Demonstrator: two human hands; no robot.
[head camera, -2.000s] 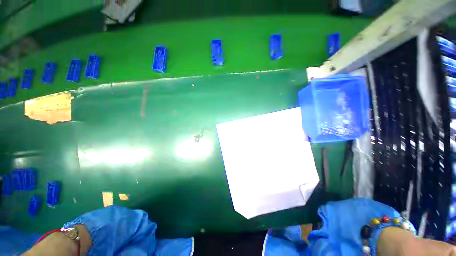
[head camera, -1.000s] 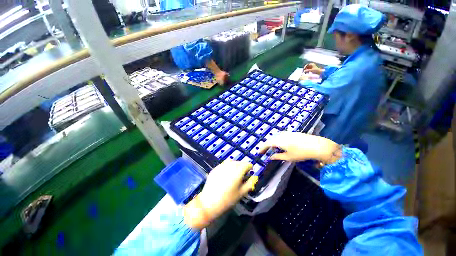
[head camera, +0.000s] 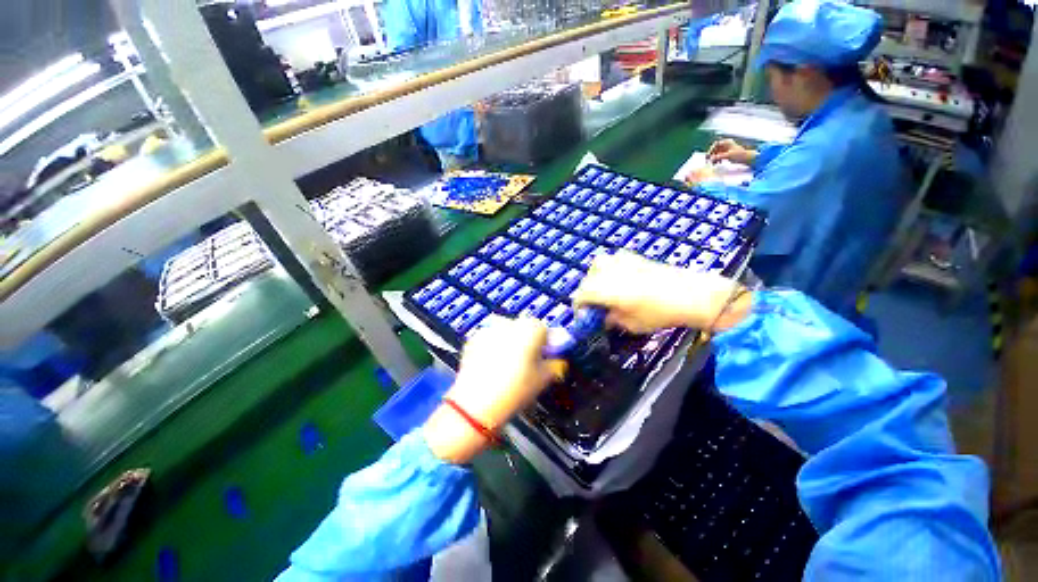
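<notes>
A black tray (head camera: 598, 400) lies on a stack in front of me, with rows of small blue modules (head camera: 515, 271) in its far part. Its near part shows bare black pockets. My left hand (head camera: 501, 366) is over the tray's near left part, with blue modules in its fingers and yellow on a fingertip. My right hand (head camera: 640, 291) is just right of it, fingers closed round blue modules at the left hand's fingertips. The hands partly hide the modules, and I cannot tell how many they hold.
A blue bin (head camera: 408, 400) stands left of the tray, by a white post (head camera: 330, 264). A green belt (head camera: 362, 446) carries spaced modules and a grey device (head camera: 115, 510). A person in blue (head camera: 837, 171) sits beyond right. Black trays (head camera: 728, 489) lie lower right.
The view has swung from the bench to the tray stack. Since the middle frame, modules have left the tray's near rows, and both hands have moved slightly farther over it, now holding modules.
</notes>
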